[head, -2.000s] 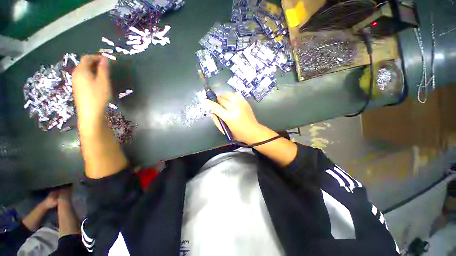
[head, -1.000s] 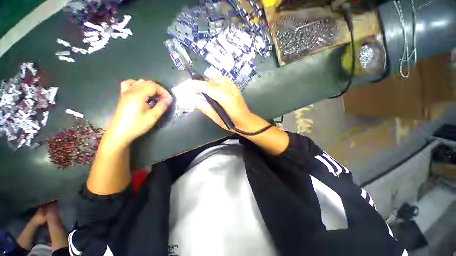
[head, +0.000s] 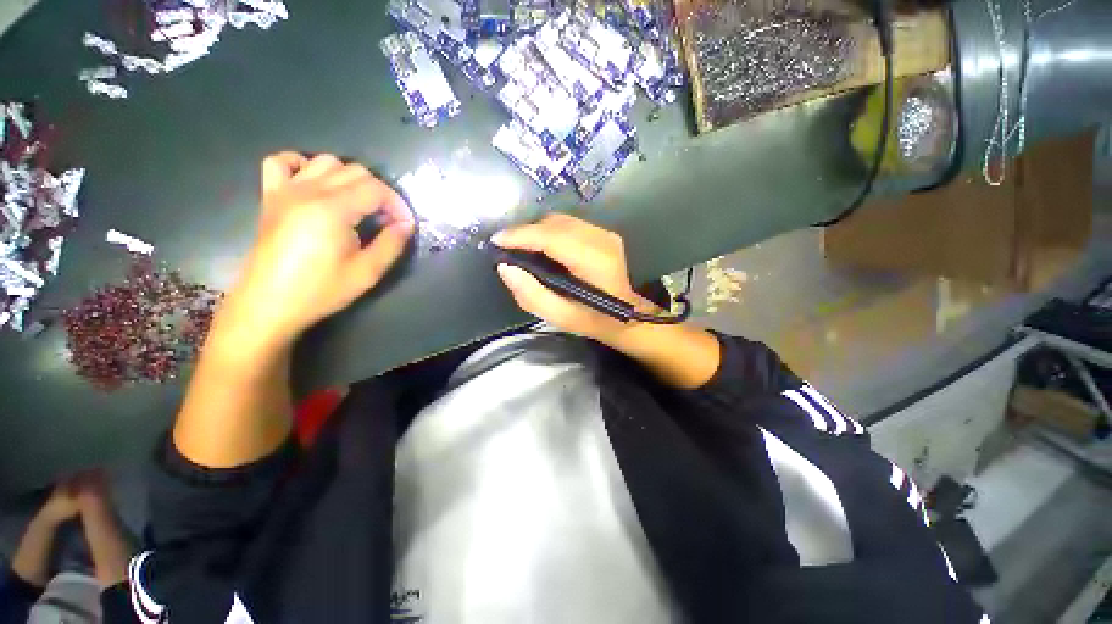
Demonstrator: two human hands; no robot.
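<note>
My right hand (head: 567,262) grips the black soldering iron (head: 571,288) like a pen, its cord running back over the wrist. The iron's tip is lost in a bright glare on the bench. My left hand (head: 323,244) is just left of the glare, thumb and fingertips pinched together; whether they hold something small cannot be told. Silvery bits (head: 445,222) lie between the hands. The heap of blue-and-white circuit boards (head: 567,92) lies beyond my right hand. A pile of tiny dark red components (head: 134,324) lies left of my left forearm.
White parts with red leads (head: 34,232) lie at the far left, more white strips (head: 177,43) at the top left. A brown box of grey bits (head: 780,55), a yellowish tip cleaner (head: 917,126) and a black cable stand right. Another person's hands (head: 83,500) show at lower left.
My left hand has come from the white parts at the left to the glare beside the right hand. The iron has drawn back from the board heap towards me. The view has shifted.
</note>
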